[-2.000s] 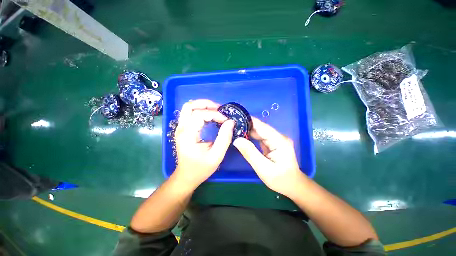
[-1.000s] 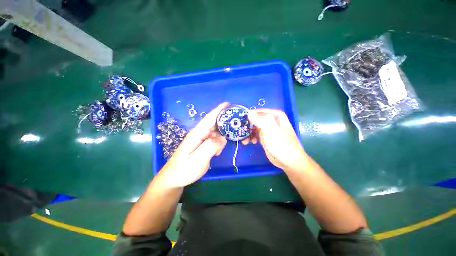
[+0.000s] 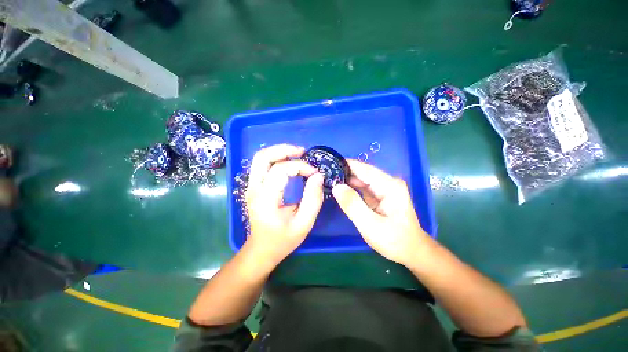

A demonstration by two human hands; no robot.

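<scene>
A round unit (image 3: 326, 165), dark blue with white specks and a black rim, is held tilted above the blue parts tray (image 3: 428, 206). My left hand (image 3: 279, 199) grips its left side, thumb and forefinger on its face. My right hand (image 3: 380, 210) holds its right side, thumb at its lower edge. Its tail is not visible. Small metal rings (image 3: 242, 196) lie heaped at the tray's left, partly hidden by my left hand. A few loose rings (image 3: 374, 147) lie right of the unit.
Several round units (image 3: 208, 150) sit among loose metal parts left of the tray. Another round unit (image 3: 443, 104) and a clear bag of metal parts (image 3: 544, 127) lie to the right. A metal post (image 3: 103, 51) stands upper left. A person's dark sleeve (image 3: 34, 271) shows at left.
The round unit has turned from face-up to tilted, and its tail has gone from view. My left hand's thumb and forefinger have moved onto its face. The whole view has shifted slightly.
</scene>
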